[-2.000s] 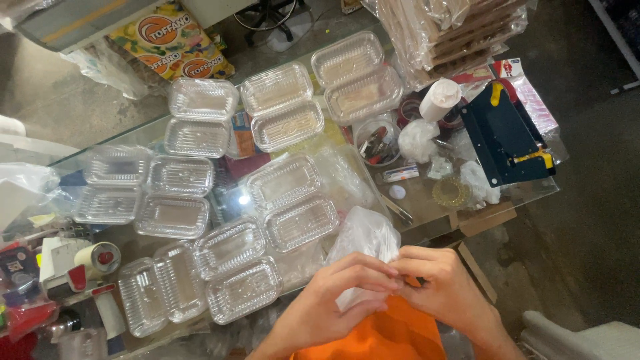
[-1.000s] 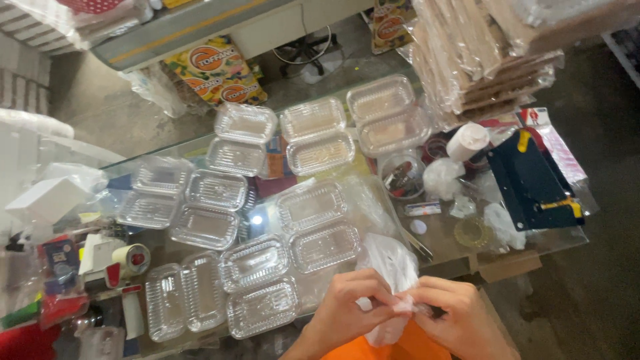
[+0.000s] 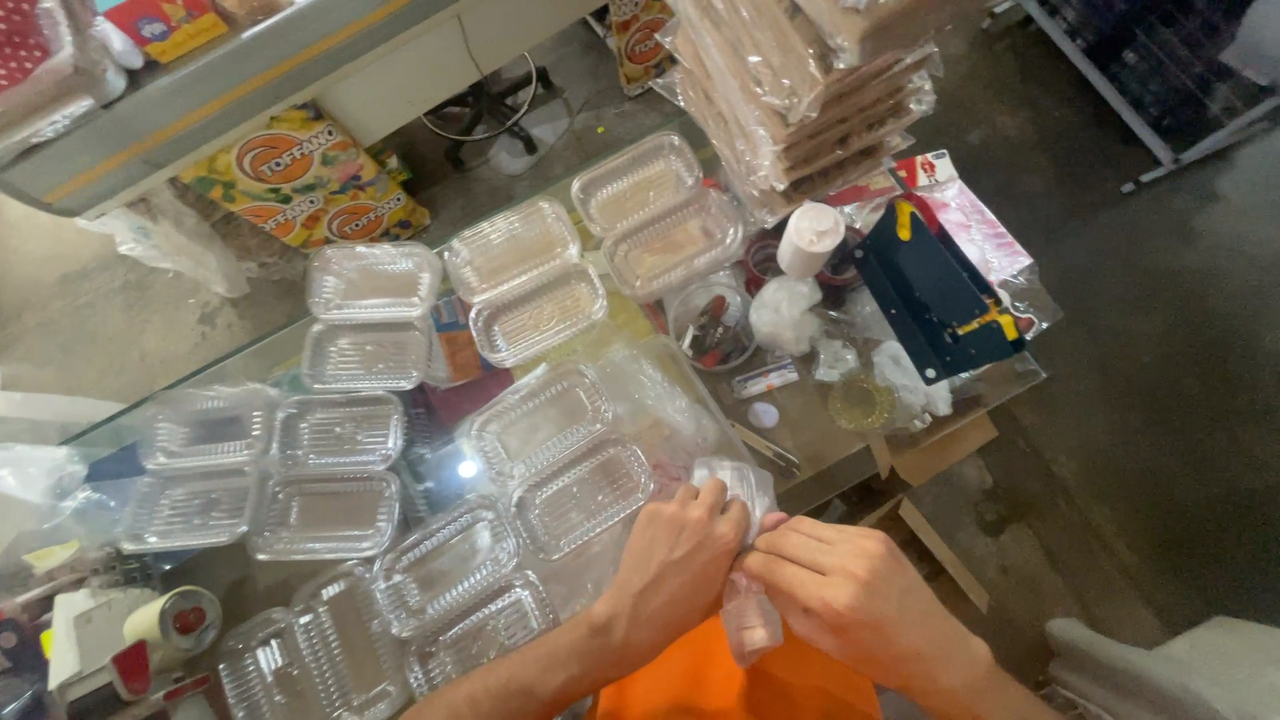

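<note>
Both my hands meet at the near edge of a glass table. My left hand (image 3: pixel 685 550) has its fingers closed on a translucent plastic bag (image 3: pixel 735 485). My right hand (image 3: pixel 850 580) pinches the gathered part of the same bag, whose lower end hangs beneath my fingers over the orange clothing (image 3: pixel 735 690). The bag's contents cannot be made out clearly. Left of my hands, several hinged clear plastic containers lie opened flat on the table, the nearest one (image 3: pixel 580 498) just beyond my left hand.
A tape dispenser (image 3: pixel 175 625) stands at the lower left. Stacked brown packages in plastic film (image 3: pixel 800 110) are at the far side. Right of centre are a white roll (image 3: pixel 810 240), a round tub of small tools (image 3: pixel 710 325) and a dark metal plate with yellow parts (image 3: pixel 935 290). Open cardboard flaps (image 3: pixel 940 555) are beside my right hand.
My hands have closed in around the bag, and a lower end of it now hangs below them. Most of the bag was above my fingers before.
</note>
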